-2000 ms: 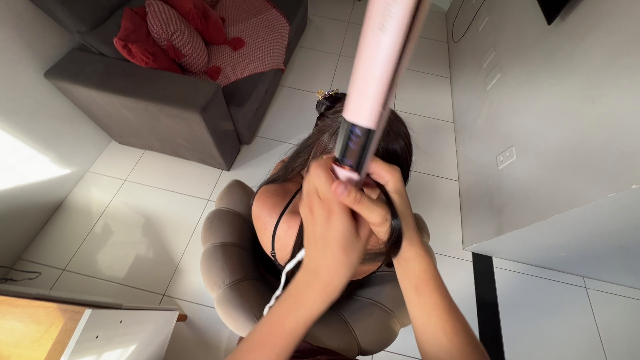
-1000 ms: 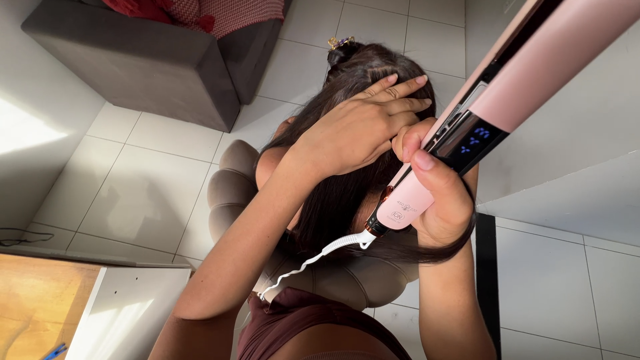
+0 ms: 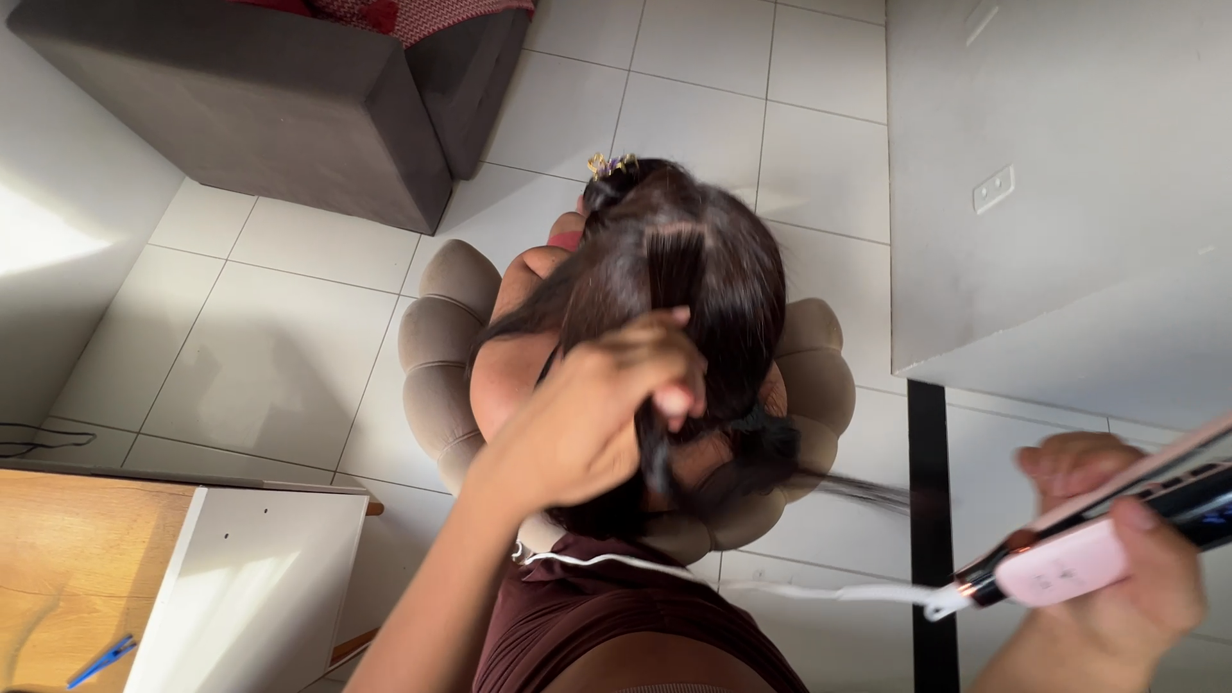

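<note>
A person with long dark hair [image 3: 741, 289] sits with their back to me in a tufted chair [image 3: 433, 356]. My left hand [image 3: 616, 404] is closed around a lifted section of hair [image 3: 674, 269] at the back of the head. At the lower right, away from the head, my right hand [image 3: 1116, 558] grips a pink hair straightener [image 3: 1064, 563] by its handle end; its far end is out of frame. A white cord [image 3: 837, 592] runs from it leftward across my waist. A claw clip [image 3: 611, 166] sits in the hair at the top of the head.
A grey sofa [image 3: 260, 115] stands at the upper left. At the lower left is a wood-topped white cabinet [image 3: 250, 577] with a blue clip [image 3: 101, 661] on top. A grey wall panel [image 3: 1049, 125] with an outlet [image 3: 993, 189] bounds the right side.
My right hand has moved with the straightener away from the head to the lower right. My left hand, spread on the head one second ago, is now lower and closed on a hair section.
</note>
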